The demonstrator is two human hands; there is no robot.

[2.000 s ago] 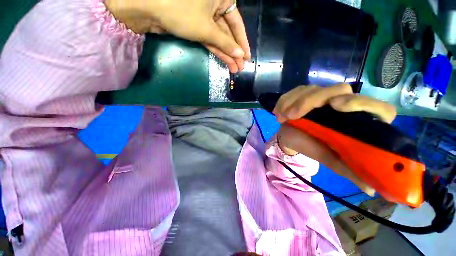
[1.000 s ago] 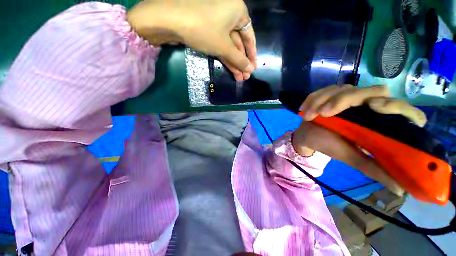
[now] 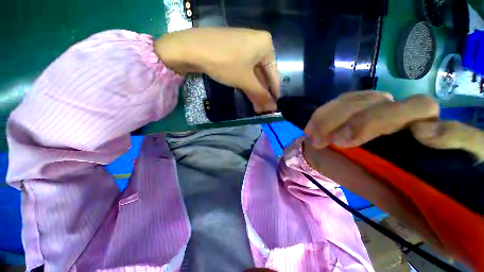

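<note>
A black panel unit [image 3: 329,48] with glossy areas lies on a silvery white sheet [image 3: 195,101] on the green bench. My left hand [image 3: 228,61] is over the panel's near edge, its thumb and fingertips pinched together; any small thing between them is too small to tell. My right hand [image 3: 371,119] grips an orange-red and black electric screwdriver [image 3: 419,186], cut off by the right edge. Its black nose points left, close to my left fingertips at the panel's near edge. The contact point is hidden or too blurred to tell.
Screw dishes [image 3: 416,50] with grey speckled contents stand right of the panel. A clear round container [image 3: 449,76] and a blue object [image 3: 474,50] are at the far right. The black cable [image 3: 361,215] hangs below my right hand. Cartons [image 3: 385,249] show at the lower right.
My left fingertips have moved down and right to the panel's near edge. The screwdriver's nose has moved left to meet them. More of the panel's left side shows.
</note>
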